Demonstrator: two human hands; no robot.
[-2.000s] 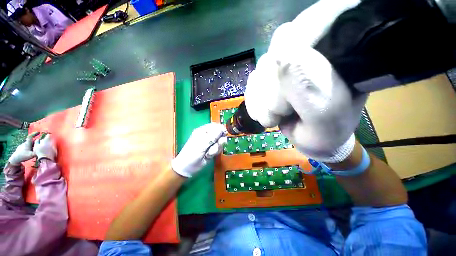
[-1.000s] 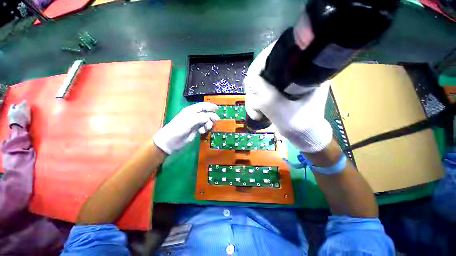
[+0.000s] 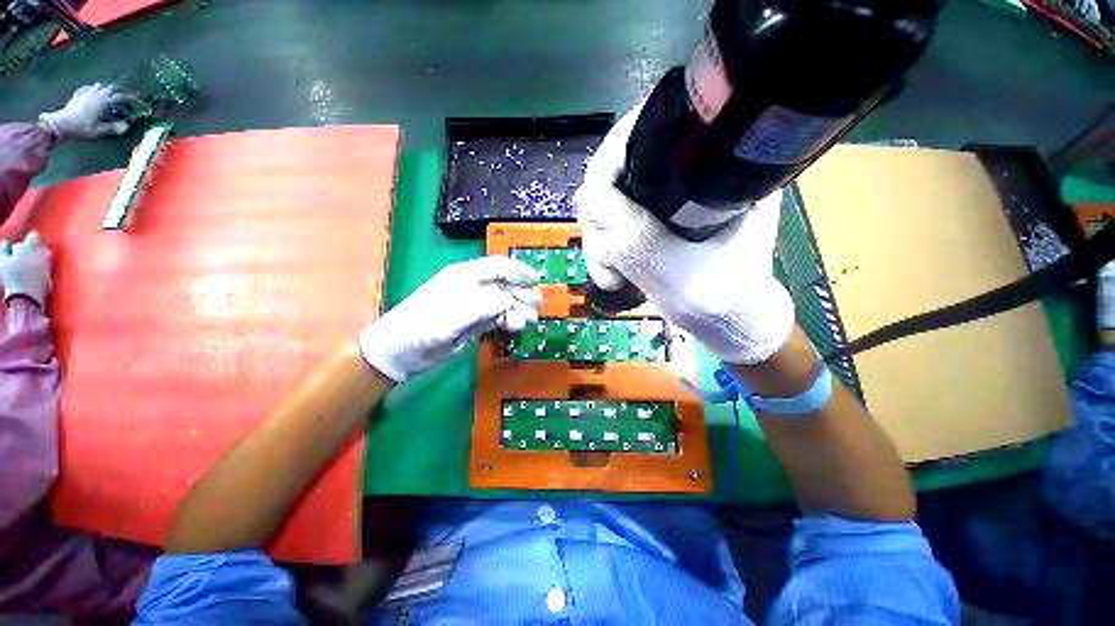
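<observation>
My gloved right hand [image 3: 691,263] is closed around the thick black electric screwdriver [image 3: 746,116], its lower end over the upper part of the orange fixture [image 3: 593,475]. The bit tip is hidden. Green circuit boards lie in the fixture's slots: a top board [image 3: 538,263] partly covered by my right hand, a middle board [image 3: 587,340] and a bottom board [image 3: 589,426]. My gloved left hand [image 3: 452,316] is at the fixture's upper left, fingertips together over its edge; whether they pinch a screw is too small to tell.
A black screw tray [image 3: 520,177] sits beyond the fixture. A red mat [image 3: 232,330] with a narrow strip [image 3: 137,177] lies left. Cardboard [image 3: 942,294] lies right, crossed by a black cable [image 3: 978,306]. Another person's gloved hands [image 3: 92,110] are at far left; a blue sleeve shows at far right.
The view has shifted, and the screwdriver has moved from the fixture's upper left to its upper middle. At far left, the other person's hand has reached to the loose green boards.
</observation>
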